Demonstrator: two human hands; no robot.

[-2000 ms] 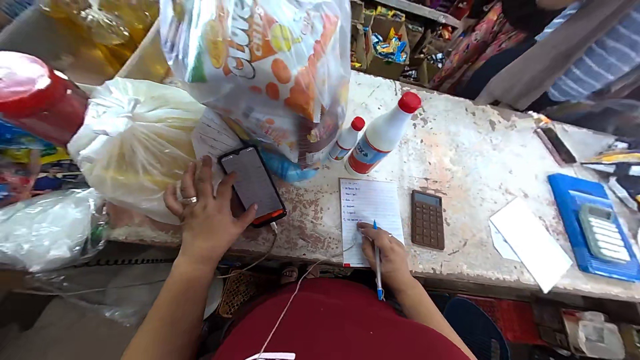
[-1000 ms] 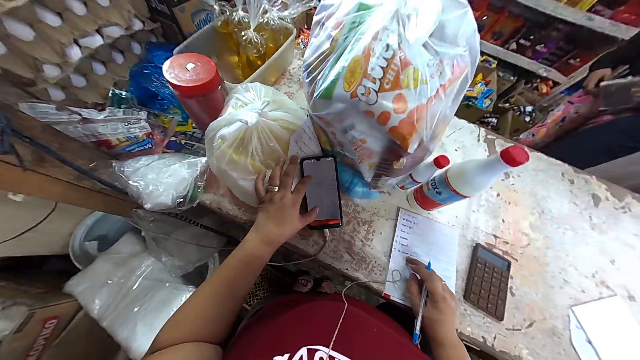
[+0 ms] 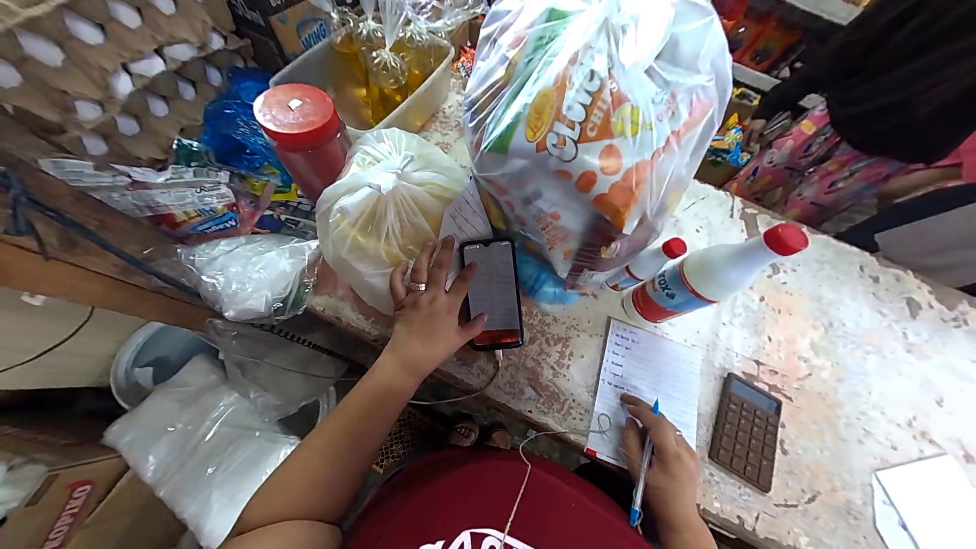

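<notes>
My left hand (image 3: 431, 309), with a ring on one finger, lies at the left edge of a black smartphone (image 3: 492, 293), fingers spread. A cable is plugged into the phone's lower end. My right hand (image 3: 662, 457) holds a blue ballpoint pen (image 3: 644, 476) over the lower part of a lined sheet of paper (image 3: 652, 362) with handwriting. A brown calculator (image 3: 747, 431) lies right of the sheet. Two white bottles with red caps, one large (image 3: 709, 274) and one small (image 3: 646, 263), stand behind the sheet.
Behind the phone are a large plastic bag of snack packs (image 3: 595, 137), a tied white plastic bag (image 3: 393, 206) and a red-lidded jar (image 3: 305, 145). A tub (image 3: 427, 88) holds bags of yellow liquid. White paper (image 3: 930, 503) lies at right. A person (image 3: 877, 84) stands across the counter.
The view has swung to the left, bringing egg trays and the tub into sight. My left hand stays by the phone, and my right hand keeps the pen at the paper.
</notes>
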